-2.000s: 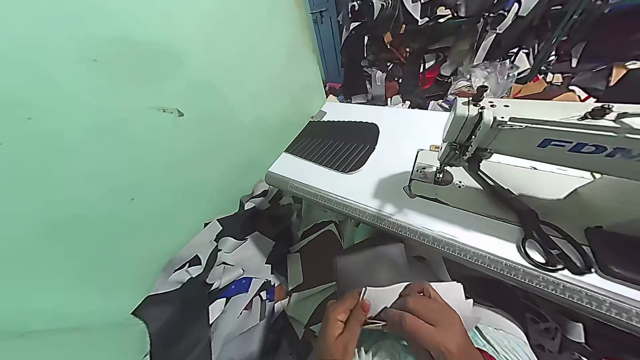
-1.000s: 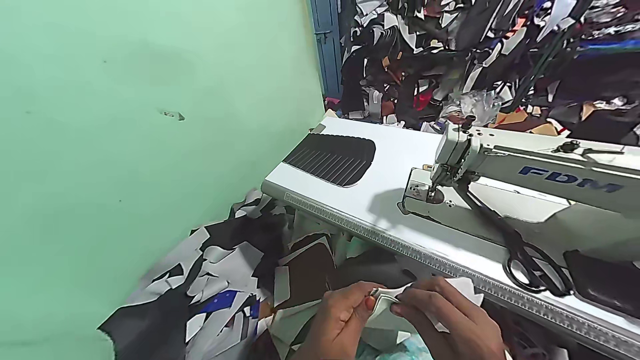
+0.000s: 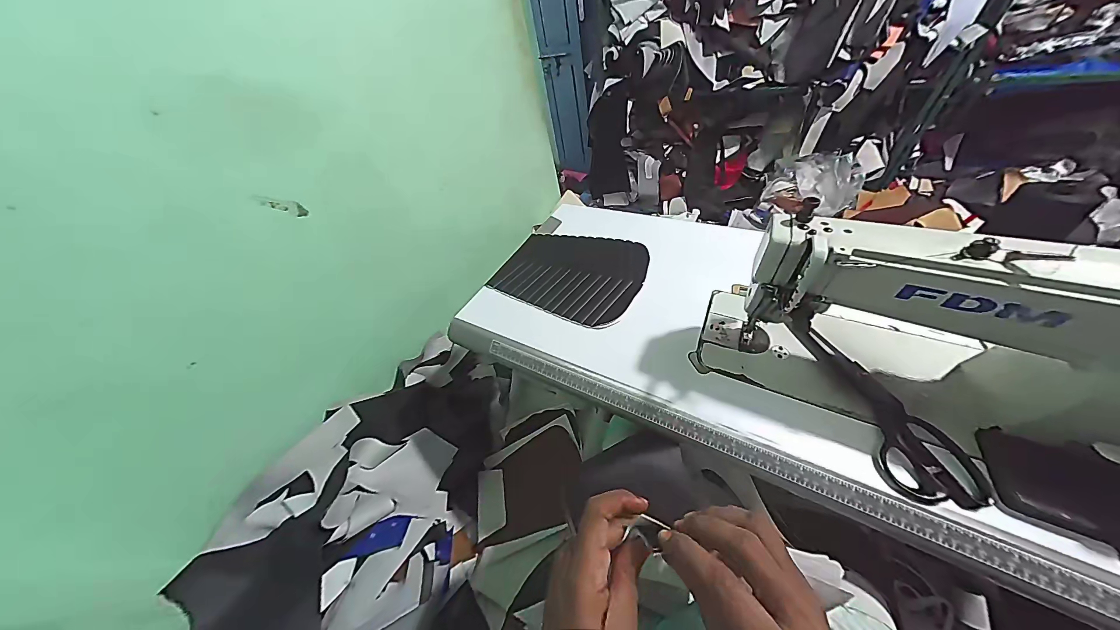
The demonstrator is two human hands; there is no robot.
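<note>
Below the table's front edge, my left hand point(image 3: 604, 560) and my right hand point(image 3: 739, 564) pinch a thin piece of sheet material point(image 3: 652, 523) between their fingertips. Its pale edge shows; the fingers cover most of it. A dark sheet point(image 3: 643, 477) lies just beyond my hands. Up on the white table, a sewing machine point(image 3: 954, 289) marked FDM stands at the right, with black-handled scissors point(image 3: 910, 446) lying across its bed. A black ribbed panel with rounded corners point(image 3: 573, 278) lies flat at the table's left end.
A measuring scale point(image 3: 700, 429) runs along the table's front edge. Heaped material scraps point(image 3: 394, 490) fill the space left of my hands, against a green wall point(image 3: 262, 262). A black item point(image 3: 1050, 481) lies right of the scissors. Racks of scraps point(image 3: 744, 105) stand behind the table.
The pale piece that stuck out beyond my fingers is now mostly hidden by them. Both hands stay close together below the table edge. The ribbed panel and scissors have not moved.
</note>
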